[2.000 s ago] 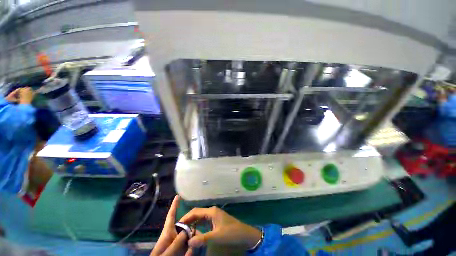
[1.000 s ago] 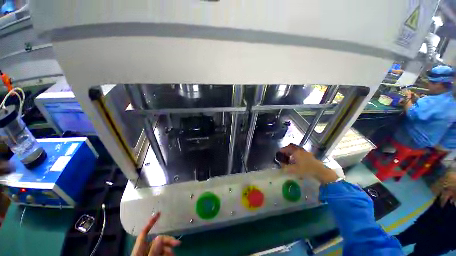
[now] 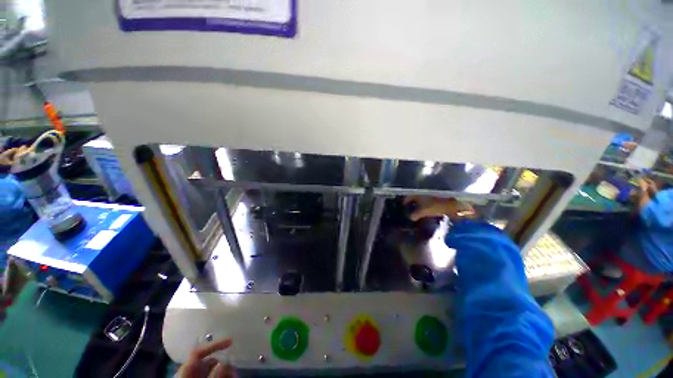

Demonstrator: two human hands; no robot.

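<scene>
The white machine (image 3: 243, 317) stands in front of me with its bay open. My right hand (image 3: 435, 209) is inside the right half of the bay, at the dark fixture; its fingertips are at a dark part, and whether they grip it cannot be told. My left hand (image 3: 208, 359) is low at the panel's left edge, cut off by the frame, fingers apart and empty. The left black fixture (image 3: 295, 209) sits deeper in the bay. Small black blocks stand at the bay's front, left (image 3: 291, 282) and right (image 3: 422, 275).
Green buttons (image 3: 289, 339) and a red emergency stop (image 3: 367, 338) are on the front panel. A blue control box (image 3: 88, 240) with a clear cylinder (image 3: 55, 199) and a black tray (image 3: 99, 347) are left. Stacked parts trays (image 3: 553, 258) and another black tray (image 3: 583, 354) are right.
My right hand carried the small housing from in front of the panel into the bay, then moved deeper. My left hand let go of it and stays low at the left. The view shifted.
</scene>
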